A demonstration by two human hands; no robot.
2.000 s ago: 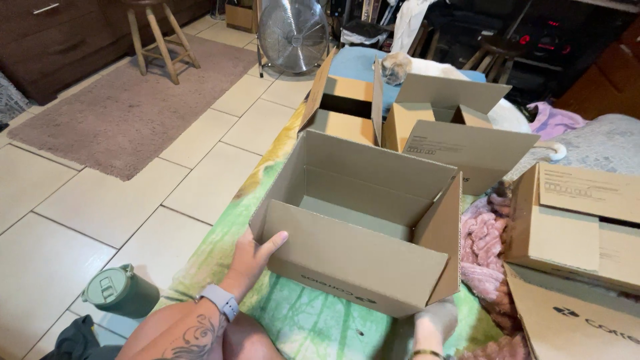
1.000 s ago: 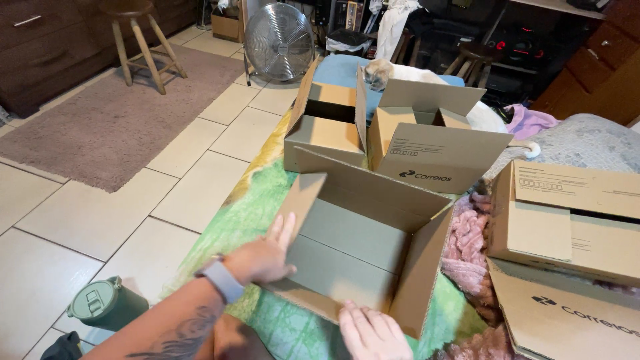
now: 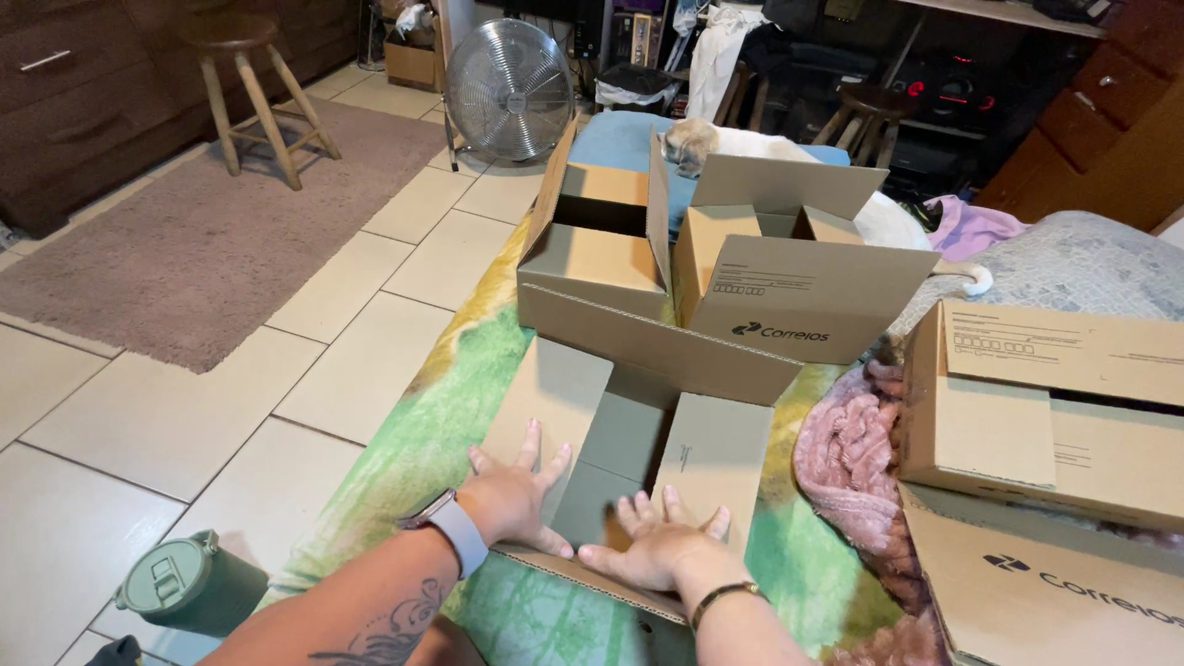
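Observation:
A cardboard box (image 3: 661, 347) stands in front of me on a green and yellow cloth, its left and right flaps folded inward and its far flap raised. My left hand (image 3: 520, 495), with a watch on the wrist, rests with spread fingers on the left flap (image 3: 550, 388). On the lower part of the right flap (image 3: 717, 449) lies my right hand (image 3: 661, 541), fingers apart, a bracelet at the wrist. Both thumbs are near the box's near edge. Between the flaps the grey-green inside shows.
Two partly open cardboard boxes (image 3: 592, 259) (image 3: 814, 296) stand beyond, near a dog (image 3: 740, 143). More cardboard boxes (image 3: 999, 444) (image 3: 1045, 573) lie right, beside a pink blanket (image 3: 846, 453). A green lidded container (image 3: 190, 583) stands lower left; a fan (image 3: 511, 92) stands farther back.
The box's left and right flaps have been folded inward. My right hand has moved from the near side onto the right flap; my left hand still lies at the left flap.

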